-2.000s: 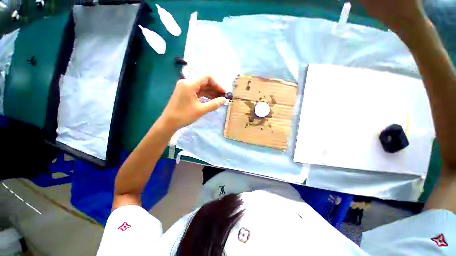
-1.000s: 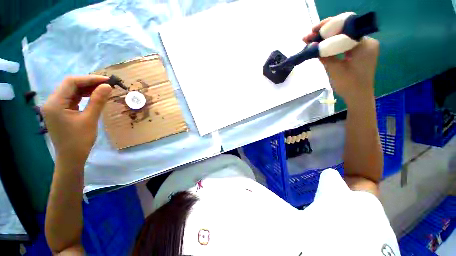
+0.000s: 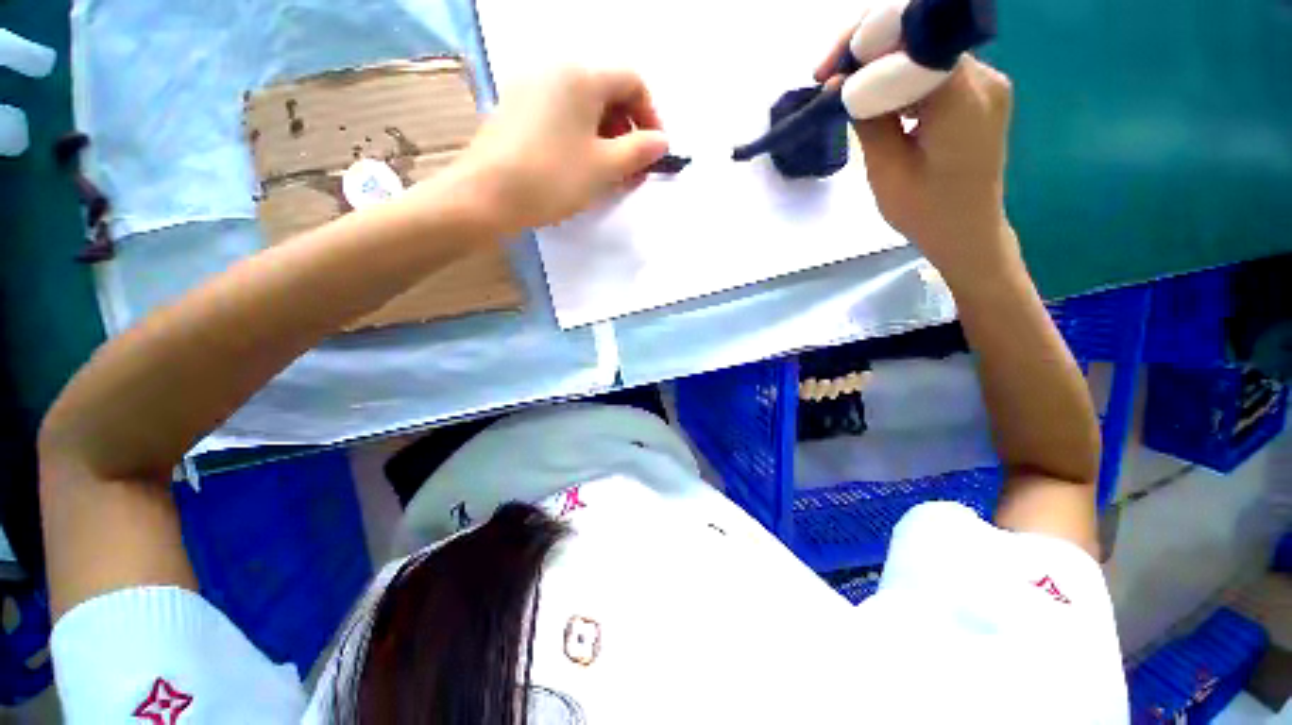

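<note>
My right hand [image 3: 942,170] is closed around the cream bands of a black-and-cream leg assembly [image 3: 890,85] above the white board [image 3: 624,269]. Its thick black end is at the upper right, and a tapering black prong points left. The black block [image 3: 811,133] lies on the board behind the prong. My left hand [image 3: 581,149] pinches a small dark piece [image 3: 669,164] between thumb and fingertips, a short gap left of the prong tip. The white cap [image 3: 371,183] sits on the stained cardboard square [image 3: 425,295], partly hidden by my left forearm.
Small dark pieces [image 3: 97,213] lie at the left edge of the plastic sheet [image 3: 156,163]. Two white bottle shapes [image 3: 21,54] show at the far left. Blue crates [image 3: 737,432] with black-and-cream parts stand below the bench edge.
My left hand has moved right with the small dark piece, from beside the white cap to near the prong tip. My right hand still holds the leg assembly, its prong now pointing more directly left.
</note>
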